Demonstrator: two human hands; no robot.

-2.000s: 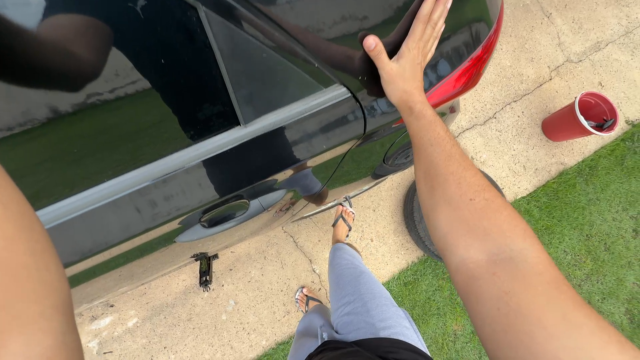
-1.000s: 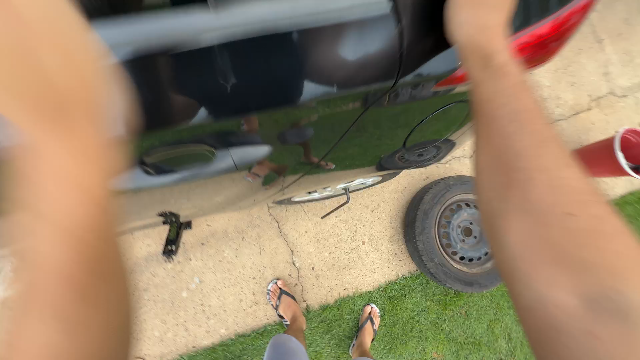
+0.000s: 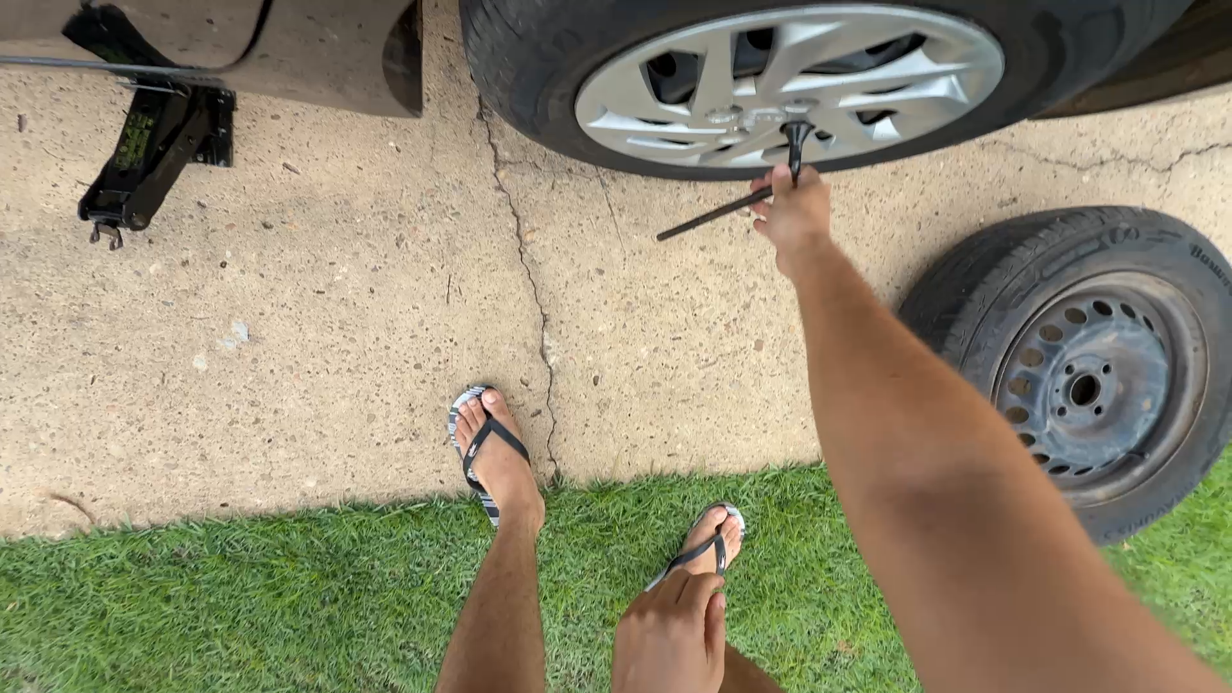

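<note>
My right hand [image 3: 795, 214] holds a black L-shaped lug wrench [image 3: 712, 214] near its bend; the socket end meets the centre area of the silver wheel cover [image 3: 664, 120] on the car's tyre [image 3: 525, 91]. The wrench's long arm points down to the left. Down by my right foot is my left hand [image 3: 672, 630], its fingers loosely curled and nothing seen in them; its palm is hidden. Far to the left, a black scissor jack [image 3: 144, 154] is at the lower edge of the car body [image 3: 318, 58].
A loose wheel with a bare steel rim [image 3: 1141, 371] lies tilted at the right, beside my right forearm. My feet in flip-flops [image 3: 496, 443] are at the edge between the cracked concrete [image 3: 366, 337] and the grass [image 3: 289, 597].
My right hand has left the rear of the car body and now grips the wrench at the wheel. My left hand has come down near my foot. The view has moved closer to the wheel.
</note>
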